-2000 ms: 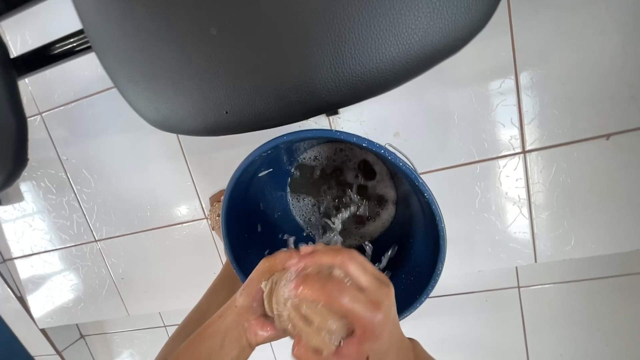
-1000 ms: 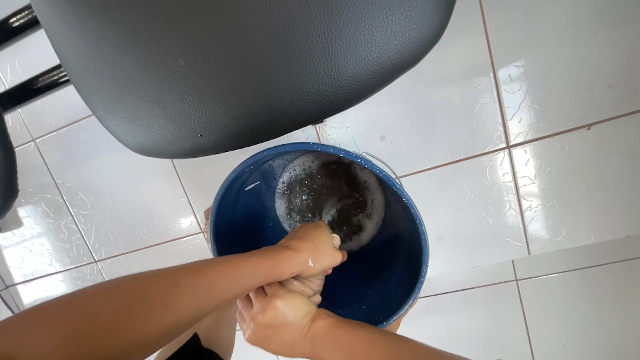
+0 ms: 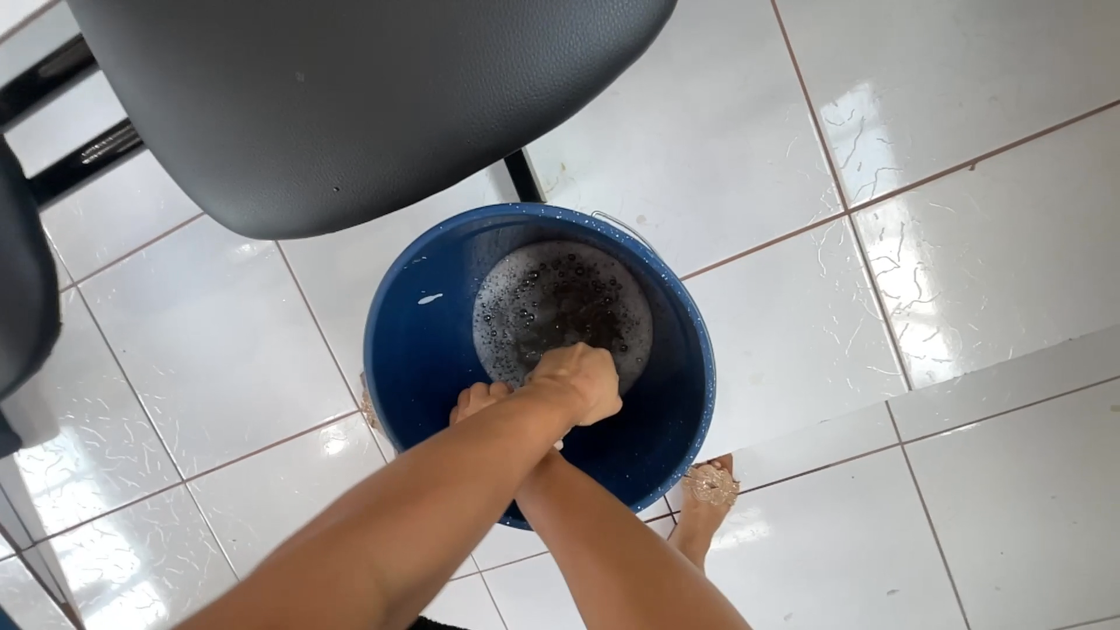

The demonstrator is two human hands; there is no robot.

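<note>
A blue speckled bucket (image 3: 700,350) holds dark, foamy water (image 3: 569,297). My forearms cross over its near side. My left hand (image 3: 579,381), a closed fist, is at the right above the water's near edge. To its left and lower, my right hand (image 3: 479,398) is partly covered by my left forearm, its fingers curled. Both hands grip a wet, pale cloth, twisted between them; only a small light bit (image 3: 558,444) shows below the left fist, and the rest is hidden by hands and forearms.
A black padded chair seat (image 3: 376,96) with dark metal bars (image 3: 87,157) overhangs the bucket's far left side. Another dark seat edge (image 3: 22,280) is at the left. A foot in a clear-decorated sandal (image 3: 710,486) rests on the white tiled floor (image 3: 1006,525) right of the bucket.
Two seconds ago the cloth was bunched in both hands with water splashing below. The hands then gripped it one beyond the other; now the forearms cross and the splashing has stopped.
</note>
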